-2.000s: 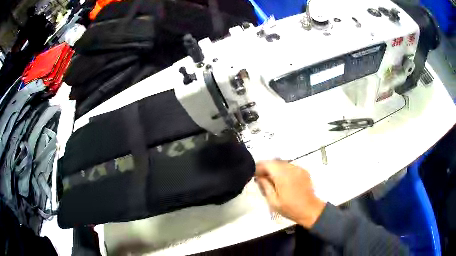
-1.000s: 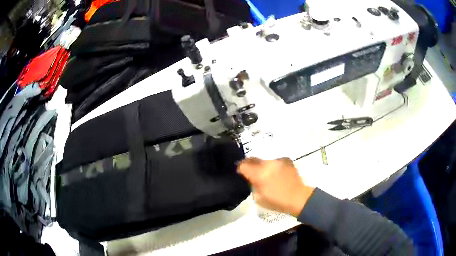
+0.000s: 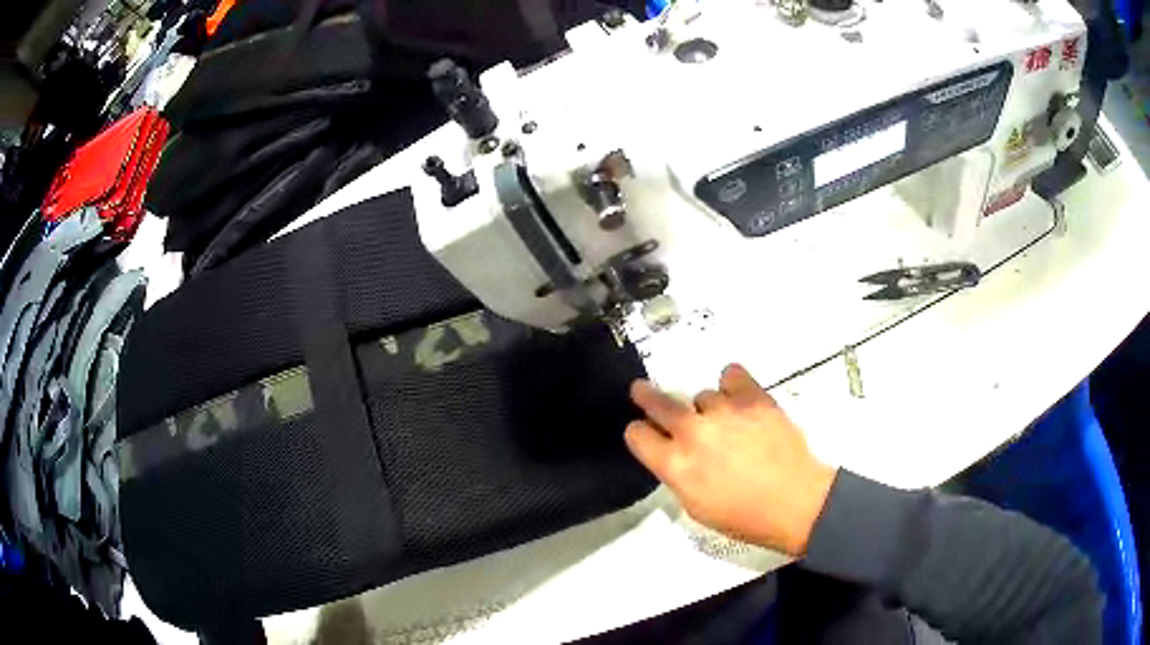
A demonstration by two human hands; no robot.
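The black mesh back panel (image 3: 505,441) lies on the white table with its right end under the needle area (image 3: 621,330) of the sewing machine (image 3: 568,164). A camouflage webbing strip (image 3: 441,340) runs lengthwise along it, and a black cross strap (image 3: 338,378) crosses the strip. My right hand (image 3: 738,466) is at the panel's right edge, just below the needle area, with curled fingers gripping that edge. My left hand is not visible. A dark shape shows under the panel's lower left corner; I cannot tell if it is a sleeve or a strap.
Thread snips (image 3: 921,281) lie right of the needle area, below the control panel (image 3: 858,151). A black panel stack (image 3: 271,114) is behind the machine. Red pieces (image 3: 107,170) and grey cut pieces (image 3: 63,365) are at left. A blue bin (image 3: 1059,491) is at lower right.
The view has shifted closer to the machine. The panel's left end now sits further left and lower in the picture. My right hand stays at its right edge, with fingers more spread than before.
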